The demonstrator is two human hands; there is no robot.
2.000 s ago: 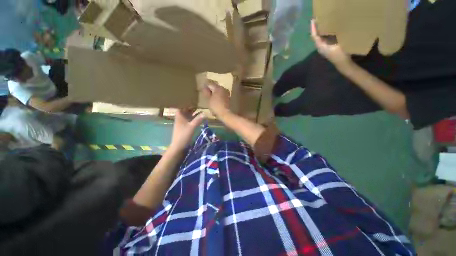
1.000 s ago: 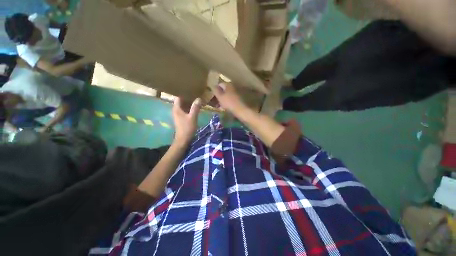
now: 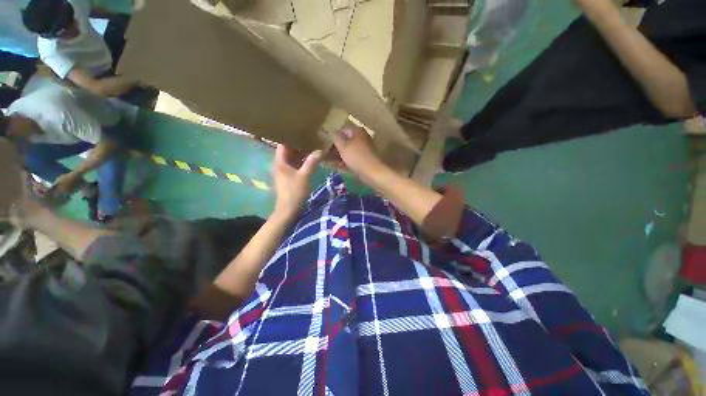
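Observation:
A part-folded box [image 3: 224, 73] of plain brown cardboard is held up in front of me, slanting from upper left to lower right. A second large flap stands behind its front panel. My left hand [image 3: 294, 176] grips the lower edge near the right end, thumb apart, with some fingers hidden behind the cardboard. My right hand [image 3: 354, 151] holds the same end at a small turned tab [image 3: 334, 121]; its fingertips are partly hidden.
An open carton [image 3: 443, 58] with stacked boxes stands beyond, beside more cardboard [image 3: 329, 27]. A person in black [image 3: 534, 85] stands at right; a dark-clothed person [image 3: 116, 302] is close at left. Others sit at upper left. Striped tape [image 3: 207, 171] crosses the green floor.
The part-folded box has tilted from nearly level to a slant, its left end higher, and its flaps have spread apart. Both hands keep hold. The person at right has lowered the blank out of view.

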